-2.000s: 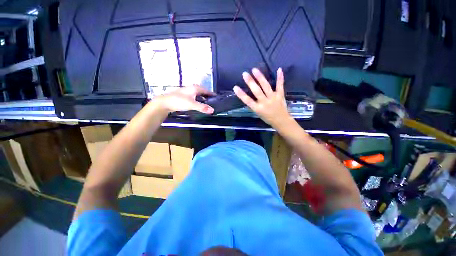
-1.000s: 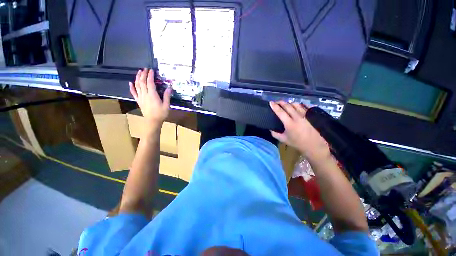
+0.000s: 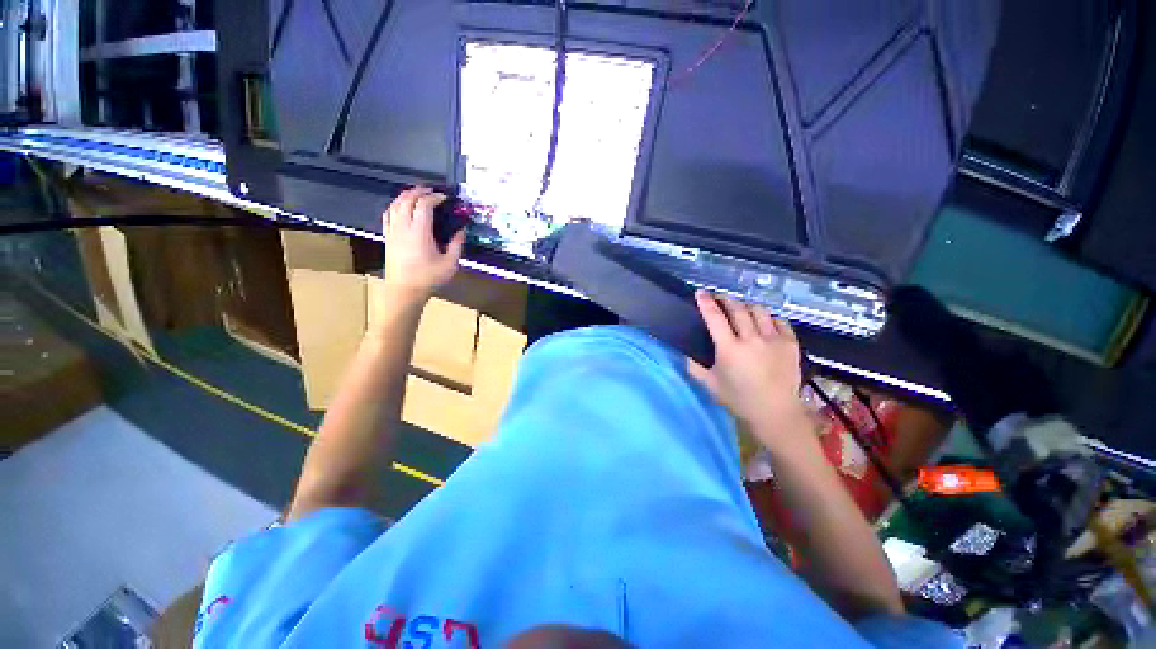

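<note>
The television set (image 3: 729,140) lies back side up across the bench. The metal chassis plate (image 3: 507,121) shows very bright through the cover opening, crossed by a black cable (image 3: 559,114). My right hand (image 3: 754,359) holds the right end of a long black speaker bar (image 3: 628,289), which sticks out over the near edge. The silvery connector strip (image 3: 773,287) lies uncovered behind it. My left hand (image 3: 421,241) is at the lower edge, left of the opening, its fingers on a small dark piece beside thin red wires (image 3: 475,213); its grip is hard to make out.
Open cartons (image 3: 332,332) stand below the near edge on the left. A black tool or hose-like thing (image 3: 970,349) lies at the right edge. A bin of mixed parts and an orange item (image 3: 958,479) are at lower right. Silver rails (image 3: 121,150) run at far left.
The view has shifted, so the set appears further right. The speaker bar has swung away from the edge strip, towards me, in my right hand. My left hand stays by the wires, its fingers more curled.
</note>
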